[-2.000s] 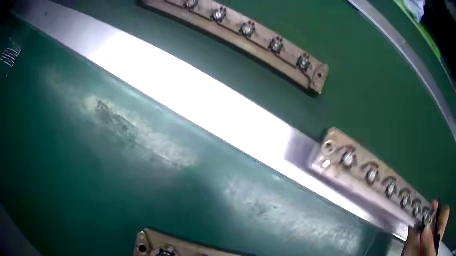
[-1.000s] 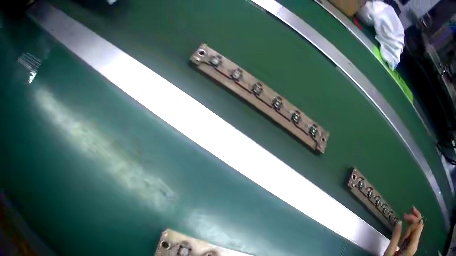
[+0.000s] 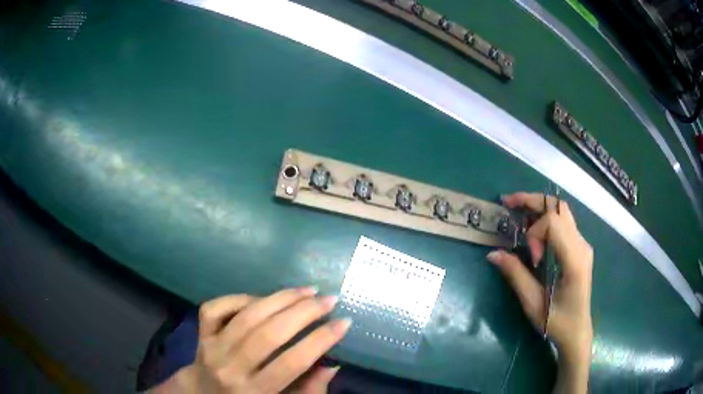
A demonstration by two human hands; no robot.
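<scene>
A long tan fixture bar lies on the green worktop in front of me, with several dark, round-centred workpieces in a row and a locating hole at its left end. My right hand is at the bar's right end, thumb at its near edge and a finger at its far edge. It also holds thin tweezers, pointing roughly up and down the view. My left hand is palm down with nothing visible in it, fingertips beside a clear sheet with rows of tiny dots, just nearer than the bar.
A shiny metal strip runs diagonally beyond the bar, between worktop and darker green belt. Two more fixture bars lie on the belt, one at the top and one at the right. Grey floor with a yellow line shows at lower left.
The view has shifted down onto the worktop bar. My right hand has come from over the belt bar to this bar's right end. My left hand and the clear sheet have come into view.
</scene>
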